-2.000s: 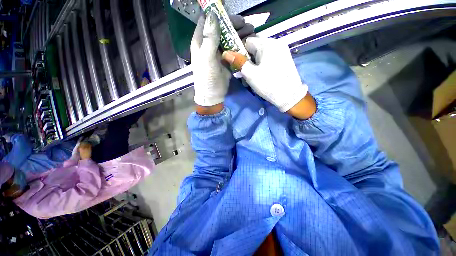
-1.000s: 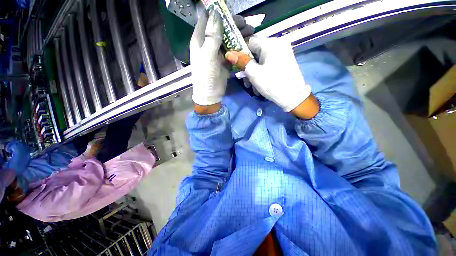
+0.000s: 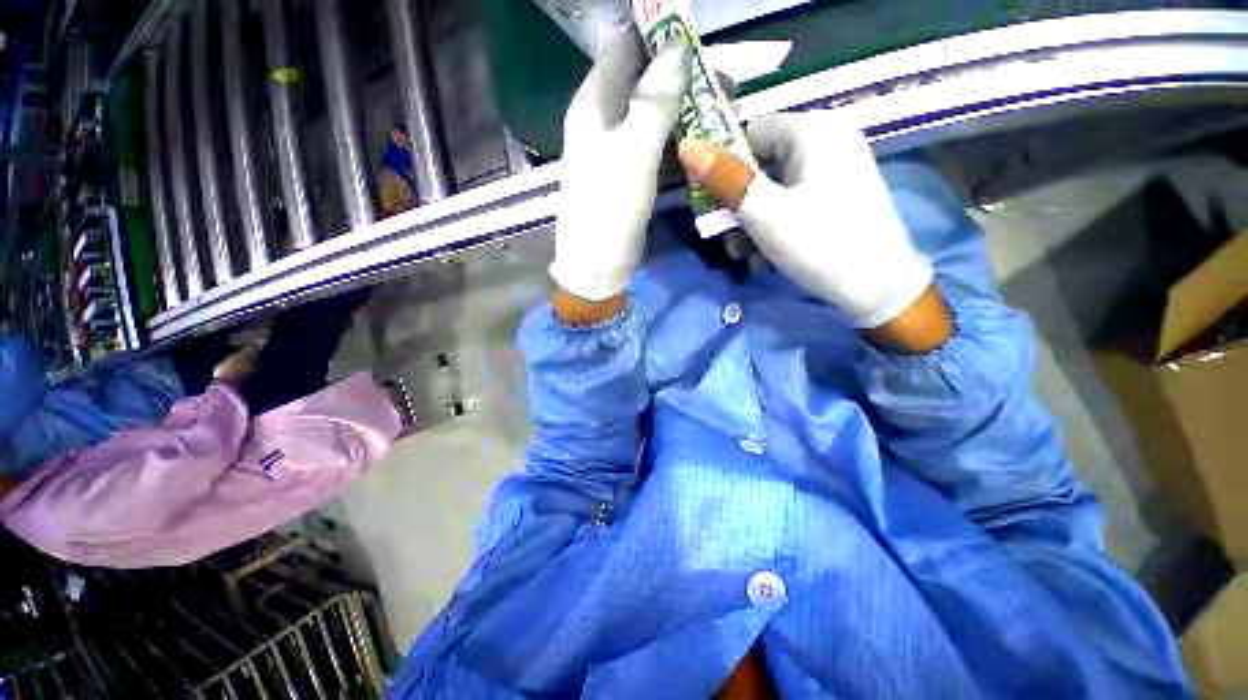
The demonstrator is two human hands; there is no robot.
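A white adhesive tube (image 3: 704, 110) with green print and a red patch is held at the top centre, over the conveyor's near rail. My left hand (image 3: 619, 171), in a white knitted glove, is closed around its upper part from the left. My right hand (image 3: 821, 205), gloved with a bare thumb tip, grips its lower part, thumb on top. A metal edge of the unit (image 3: 794, 14) shows behind on the green pallet (image 3: 527, 82), cut off by the top edge. The tube's upper end is cut off.
A white paper slip (image 3: 750, 59) lies by the pallet's near edge. The steel rollers (image 3: 288, 123) are at the left, behind the metal side rail (image 3: 370, 249). A person in a pink coat (image 3: 205, 472) is at the lower left. A cardboard box (image 3: 1204, 410) is at the right.
The view has shifted, so the hands and tube appear a little further right. More of the tube's lower end shows below my right thumb. Both hands still hold it.
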